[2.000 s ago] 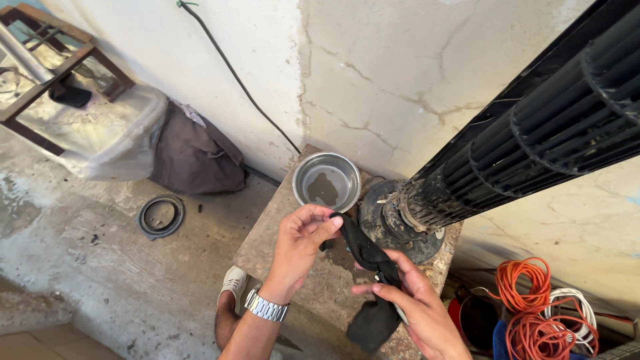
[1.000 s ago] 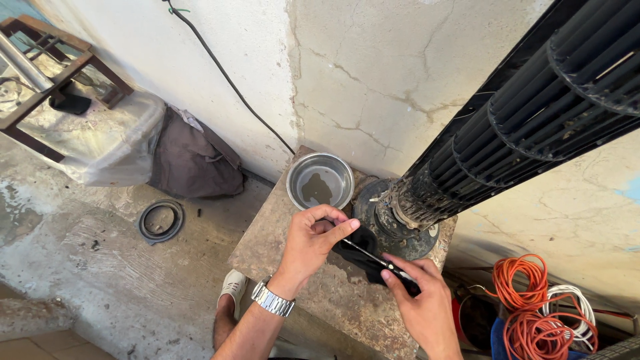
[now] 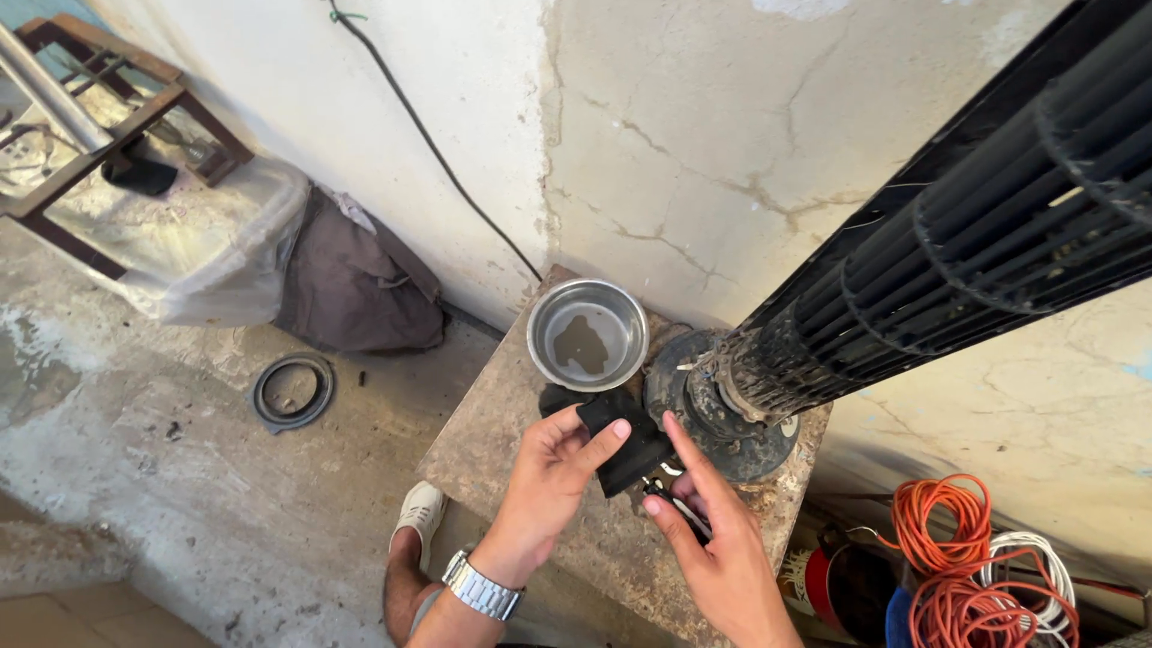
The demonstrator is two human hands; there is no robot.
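My left hand pinches a piece of black cloth between thumb and fingers. My right hand is closed around a small dark-handled tool with a pale metal part, whose exact kind I cannot tell; its front end meets the cloth's lower right edge. Both hands are above a worn stone-like tabletop. Just beyond them stands a round metal bowl with a little murky liquid in its bottom. Right of the bowl, a tall black slatted column rises from a dirty round black base.
Orange cord coils and a white cord coil lie at lower right. A cracked wall rises behind the tabletop. On the floor at left are a grey ring-shaped part, a dark cloth and a wooden frame.
The black cloth, hanging below my hands two seconds ago, is now spread up toward the bowl. My right hand has turned, with its index finger extended upward.
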